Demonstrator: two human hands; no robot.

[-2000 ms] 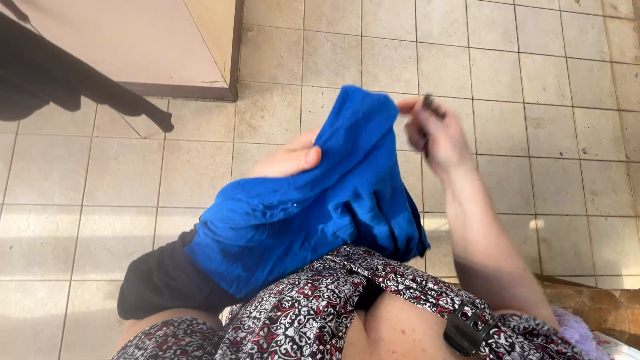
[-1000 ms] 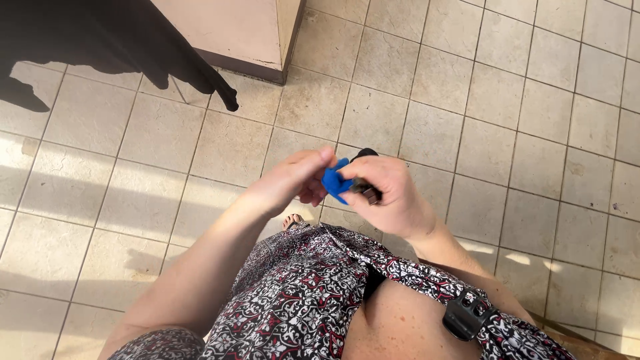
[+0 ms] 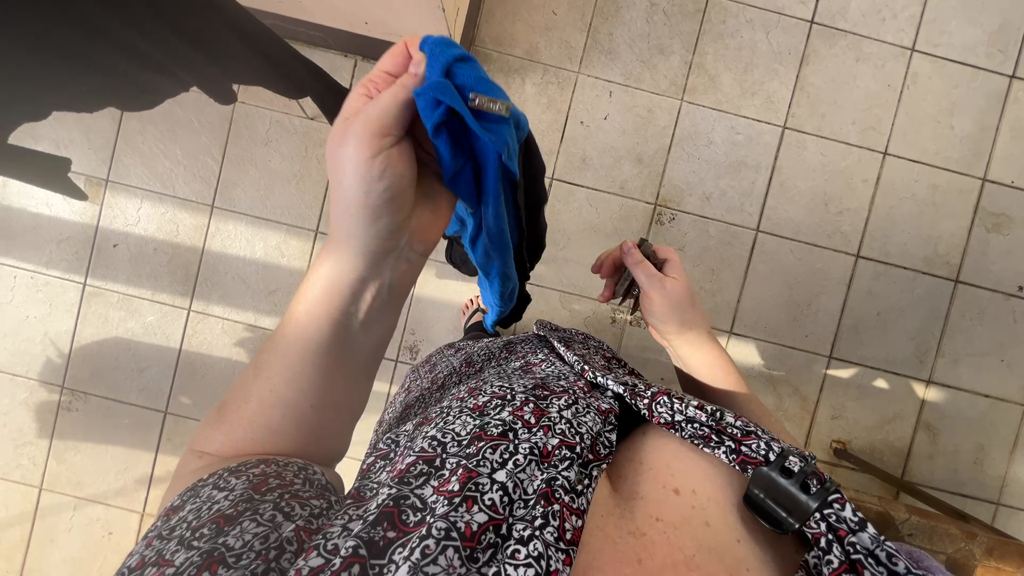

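My left hand (image 3: 392, 144) is raised at the upper middle, its thumb and fingers pinching the edge of a blue and black cloth garment (image 3: 484, 184). The garment hangs down in folds toward my dress, and a small metal tag (image 3: 490, 104) sits near its top. Lower and to the right, my right hand (image 3: 668, 292) is closed on several dark clothespins (image 3: 636, 276), apart from the garment. A black claw clip (image 3: 788, 492) is fastened to the neckline of my patterned dress (image 3: 480, 456).
Dark cloth (image 3: 144, 56) hangs at the upper left, in front of a pale wall corner (image 3: 376, 16). Beige floor tiles (image 3: 720, 160) lie below. A thin bar (image 3: 912, 484) and a brownish ledge (image 3: 952, 532) are at the lower right. My sandalled foot (image 3: 472, 308) shows under the garment.
One second ago both hands were together at the blue cloth. Now my left hand has lifted it up, and my right hand is away from it, to the right.
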